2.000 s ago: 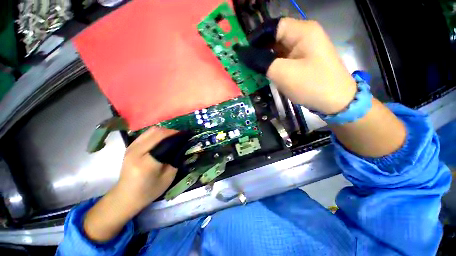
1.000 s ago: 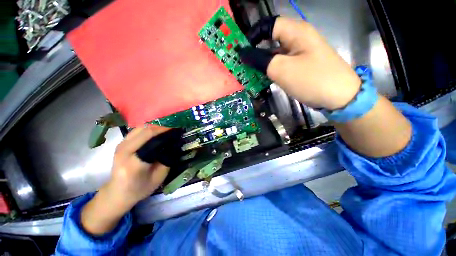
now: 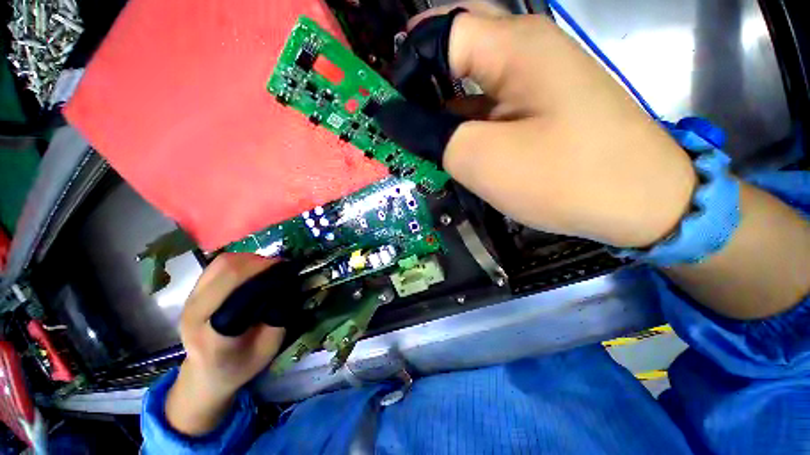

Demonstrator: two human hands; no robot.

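Note:
My right hand (image 3: 568, 133), black covers on thumb and finger, holds the small green plug-in board (image 3: 342, 102) by its right edge. The board is tilted over the red sheet (image 3: 213, 107) and its lower end is near the main board. The main circuit board (image 3: 373, 218) lies in the black carrier (image 3: 462, 289), largely covered by the red sheet. My left hand (image 3: 235, 307), also with black finger covers, is at the main board's near left edge beside white and yellow parts. Its fingertips are dark and blurred, so what they grip cannot be told.
Olive-green clamps stand at the carrier's near edge (image 3: 333, 333) and left side (image 3: 164, 258). A silver rail (image 3: 480, 320) runs in front of my blue smock. Silver parts (image 3: 40, 44) are piled at the upper left. A blue cord (image 3: 604, 58) runs at the upper right.
The view has shifted and come closer. The small board shows further left over the red sheet, more tilted, still in my right hand. My left hand has stayed at the main board's near edge.

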